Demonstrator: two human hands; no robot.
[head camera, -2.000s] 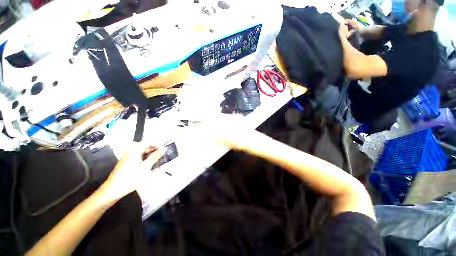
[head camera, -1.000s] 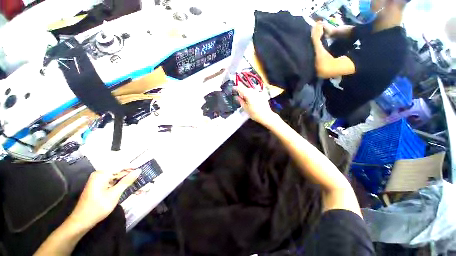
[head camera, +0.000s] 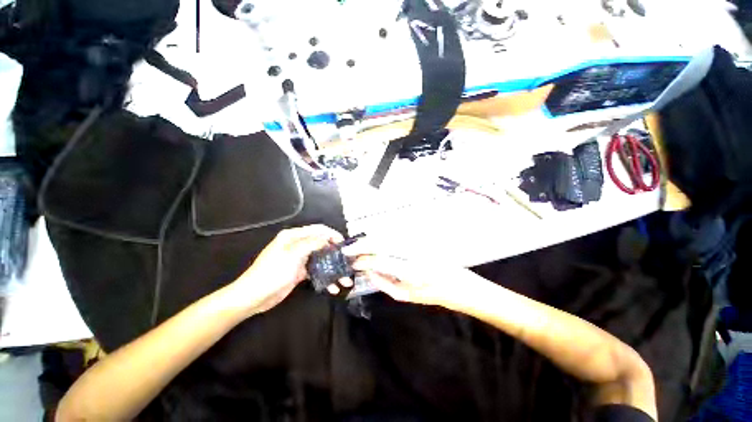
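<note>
My left hand (head camera: 290, 262) holds a small black piece with pale print, like a label stack (head camera: 329, 265), above the table's front edge. My right hand (head camera: 394, 276) touches its right side, with fingertips at the piece; a short dark strip sticks up between the hands. A large black garment piece (head camera: 115, 177) with pale stitch lines lies at left and under my forearms. The presser foot area (head camera: 317, 167) is just behind my hands, at the left end of the white machine head (head camera: 363, 74).
Red-handled shears (head camera: 632, 163) lie at right beside a heap of black labels or strips (head camera: 564, 175). Small snips (head camera: 449, 184) and a thin tan stick (head camera: 524, 203) lie on the table. A black band (head camera: 439, 74) hangs over the machine. Black cloth sits at far right.
The view has swung left. My right hand has moved from beside the red shears to the black piece in my left hand. The piece is now raised over the table's front edge.
</note>
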